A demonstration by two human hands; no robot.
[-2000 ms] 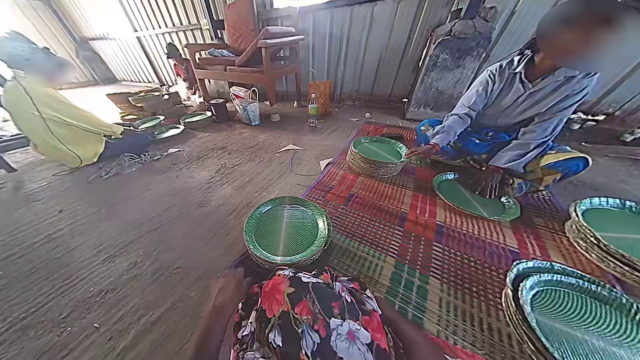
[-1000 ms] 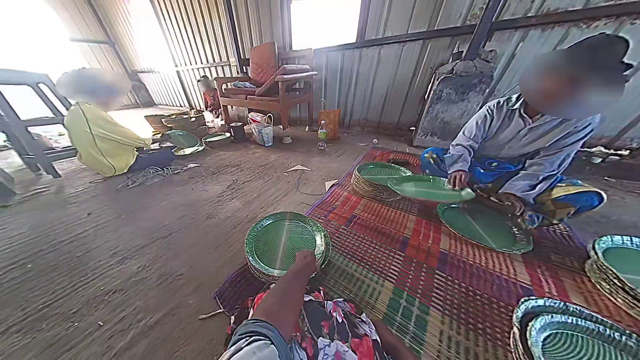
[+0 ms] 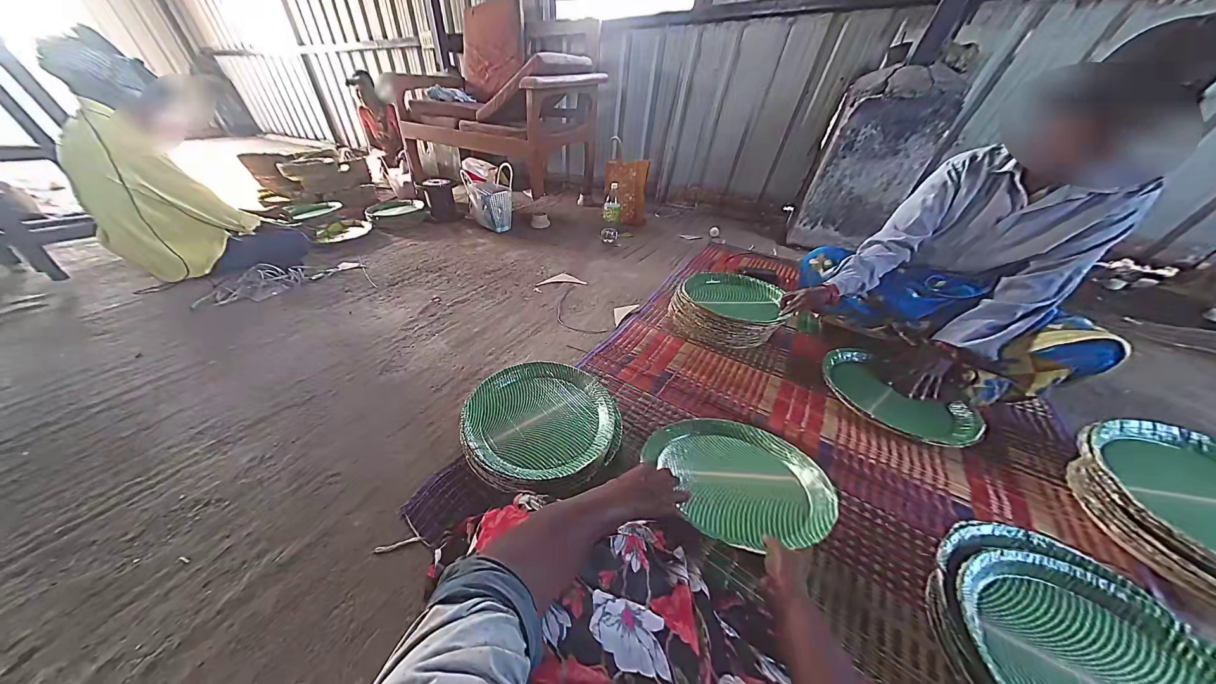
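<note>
My left hand [image 3: 638, 492] grips the left rim of a green leaf-patterned plate [image 3: 746, 486], which is lifted over my lap and the mat's edge. At the plate's lower right rim is my right hand [image 3: 787, 565], its fingertips against the edge; its grip is blurred. A stack of similar green plates [image 3: 540, 423] stands just left of the held plate. My floral cloth [image 3: 622, 608] covers my lap below both hands.
A woven mat [image 3: 855, 484] bears more plate stacks [image 3: 1154, 484] at the right, one nearer [image 3: 1064, 608]. Across it a co-worker sits by a plate stack [image 3: 730, 309], hand on another plate [image 3: 902, 399]. Farther back are a person in yellow, a wooden chair [image 3: 560, 123] and a bottle [image 3: 611, 209].
My left hand has moved right from the plate stack, and a plate is now held between my hands. The co-worker's raised plate is no longer in the air.
</note>
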